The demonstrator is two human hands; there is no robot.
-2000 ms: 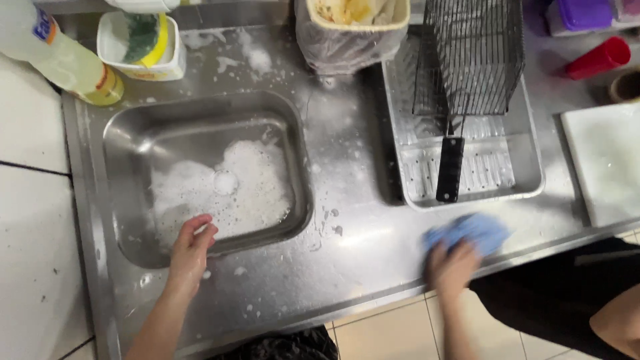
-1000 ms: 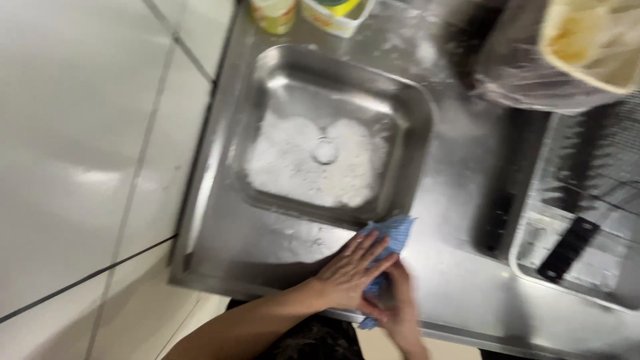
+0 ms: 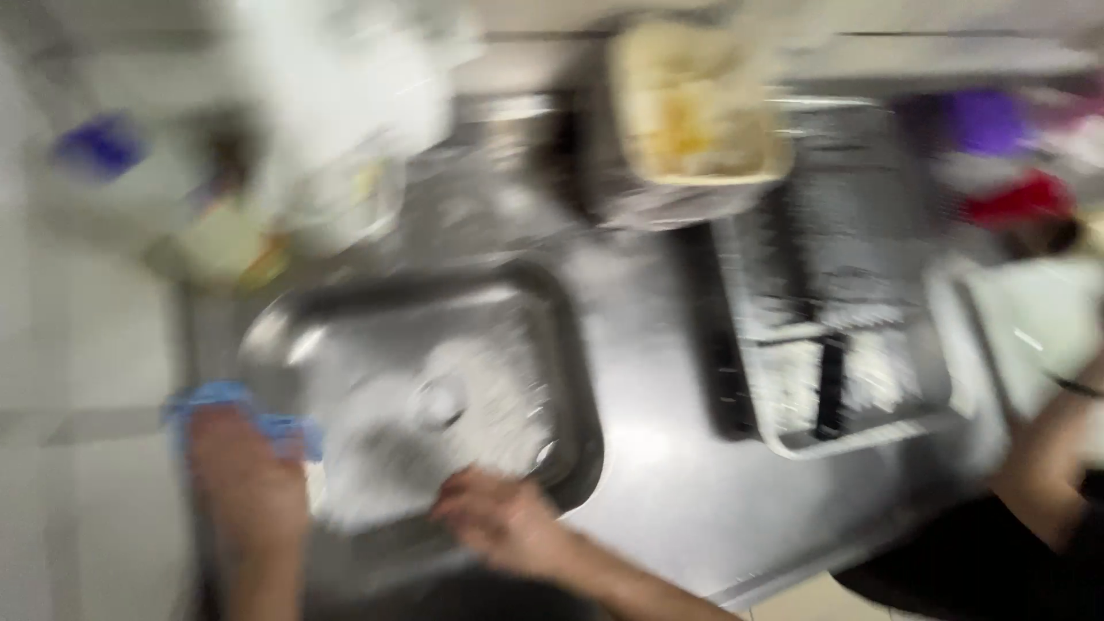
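In the blurred head view, my left hand point(image 3: 246, 470) presses a blue cloth point(image 3: 220, 405) on the steel rim left of the sink. The cloth shows beyond and to the right of the fingers. My right hand point(image 3: 496, 517) is over the near edge of the stainless steel sink point(image 3: 569, 371), its fingers bent. No object shows in it, but blur hides whether the fingers are apart. White foam point(image 3: 492, 388) lies in the basin around a round drain piece point(image 3: 440, 401).
A lined tub point(image 3: 699, 103) with food scraps stands behind the sink. Right of it, a metal tray point(image 3: 906, 427) holds a wire rack with a black handle point(image 3: 831, 384). Bottles point(image 3: 233, 241) stand back left. Another person's arm point(image 3: 1044, 448) is at the right edge.
The blue cloth was right of the sink under my right hand, then at its near edge with both hands. Now my left hand has it at the left side, and my right hand is off it.
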